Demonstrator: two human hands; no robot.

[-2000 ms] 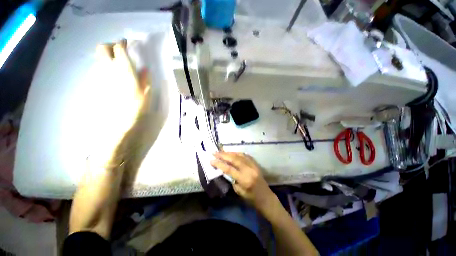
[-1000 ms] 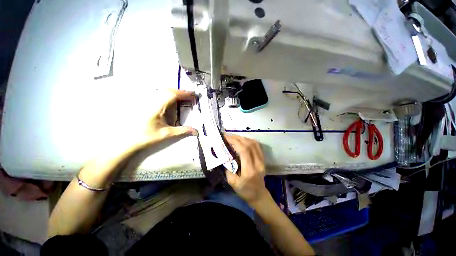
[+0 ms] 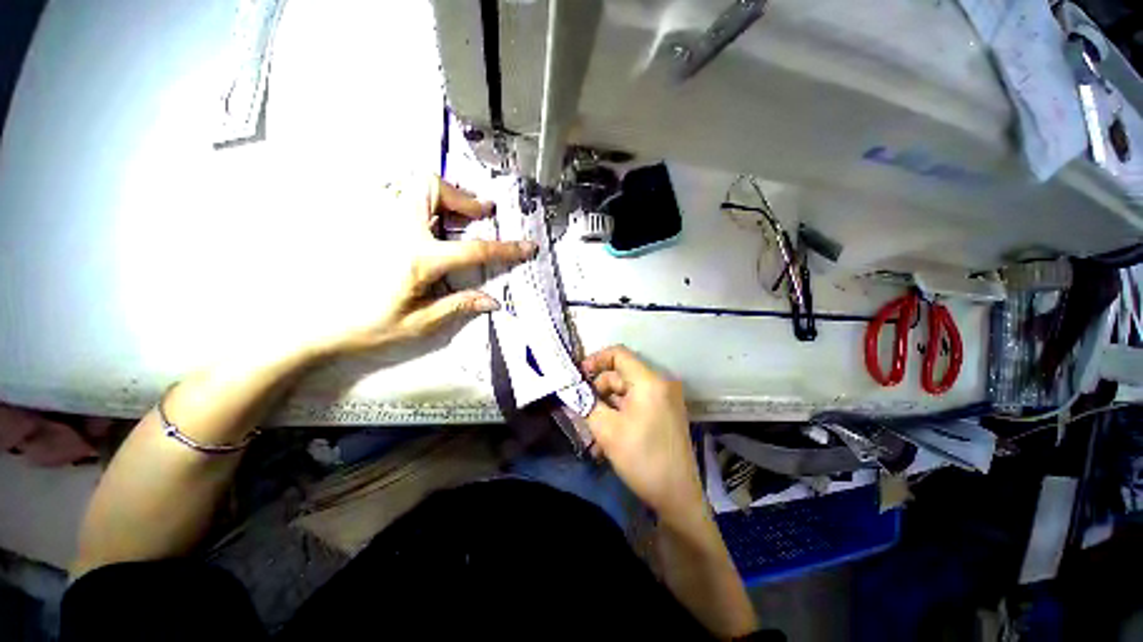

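Observation:
A white piece [image 3: 532,341] lies on a dark grey curved band [image 3: 505,376] and runs from under the presser foot and needle [image 3: 532,198] to the table's front edge. My left hand [image 3: 433,282] lies left of the foot, its fingertips pressing on the white piece. My right hand [image 3: 637,414] pinches the near end of the layered strip at the table edge. The dark band hangs a little over that edge. The sewing machine head [image 3: 802,138] covers the top right.
A pale strip [image 3: 248,82] lies at the back left of the table. A black pad [image 3: 646,208], slim metal tool [image 3: 800,282], small dark block [image 3: 820,242] and red scissors [image 3: 913,342] lie right of the needle. A blue bin [image 3: 815,537] with cut pieces sits below.
My left hand came from the back left to the strip beside the foot, and a finger now reaches across it. My right hand keeps hold of the near end. The view has shifted.

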